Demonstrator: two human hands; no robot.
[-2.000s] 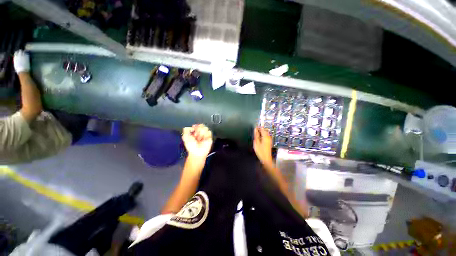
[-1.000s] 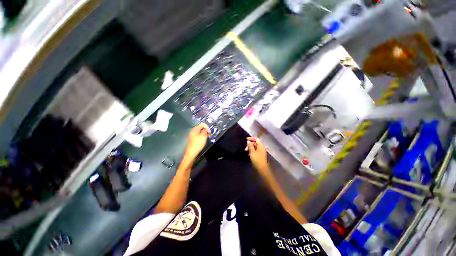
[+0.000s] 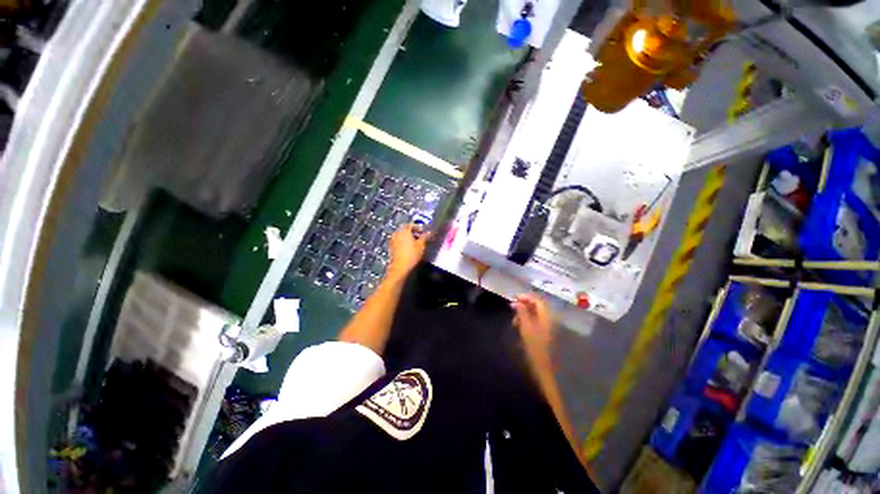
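A clear blister tray (image 3: pixel 362 232) with a grid of square pockets lies on the green bench, many pockets showing dark square parts. My left hand (image 3: pixel 405 253) is at the tray's right edge, fingers closed on a small dark square unit (image 3: pixel 419 230) with a pale edge. My right hand (image 3: pixel 533 320) is low, beside the front edge of the white machine base (image 3: pixel 642 164); it is blurred and what its fingers hold cannot be told. A small square unit (image 3: pixel 603 252) sits on the metal fixture of the machine.
An orange-handled tool (image 3: pixel 645 224) lies on the machine base near an orange part (image 3: pixel 656 48). A pale rail (image 3: pixel 318 188) runs along the bench, with white scraps (image 3: pixel 275 328) beside it. Foam trays (image 3: pixel 217 121) lie beyond. Blue bins (image 3: pixel 753 386) stand at right.
The view has turned to the right, towards the white machine. My left hand has moved along the tray's near side to its right edge. My right hand is lower, beside the machine.
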